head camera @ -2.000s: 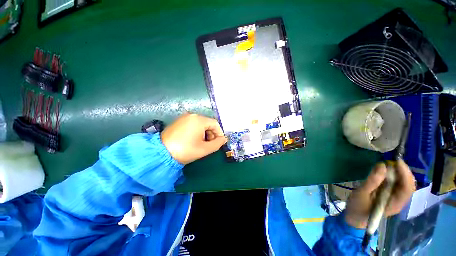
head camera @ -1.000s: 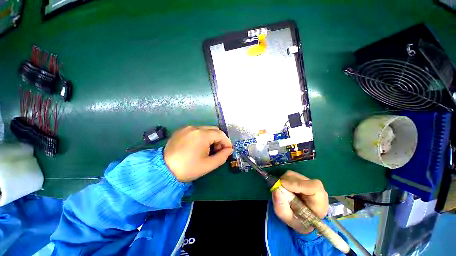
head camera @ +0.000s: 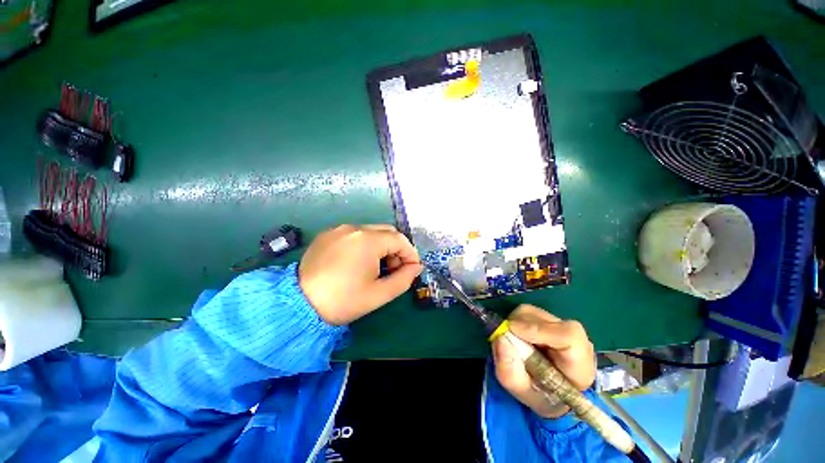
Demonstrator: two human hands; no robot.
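Observation:
The tablet screen assembly (head camera: 470,163) lies on the green bench, its back glaring white, with an orange flex cable (head camera: 465,83) near its far end. The blue main board (head camera: 507,281) is at its near end. My right hand (head camera: 543,357) holds the soldering iron (head camera: 561,385) like a pen, its dark tip over the board's left part. My left hand (head camera: 358,273) is at the tablet's near left corner, thumb and forefinger pinched together beside the iron tip; what they pinch is too small to tell. A small black part (head camera: 280,240), likely a speaker, lies left of my left hand.
Two dark clumps with red leads (head camera: 68,242) and a white spool (head camera: 36,314) are at left. At right are the fume fan (head camera: 719,145), the off-white tip-cleaning pot (head camera: 669,249) and a blue box (head camera: 787,262). Other tablets show at the top left edge.
My right hand has brought the iron from the pot at right to the board. Over the last second both hands have stayed nearly still. The bench view has shifted slightly.

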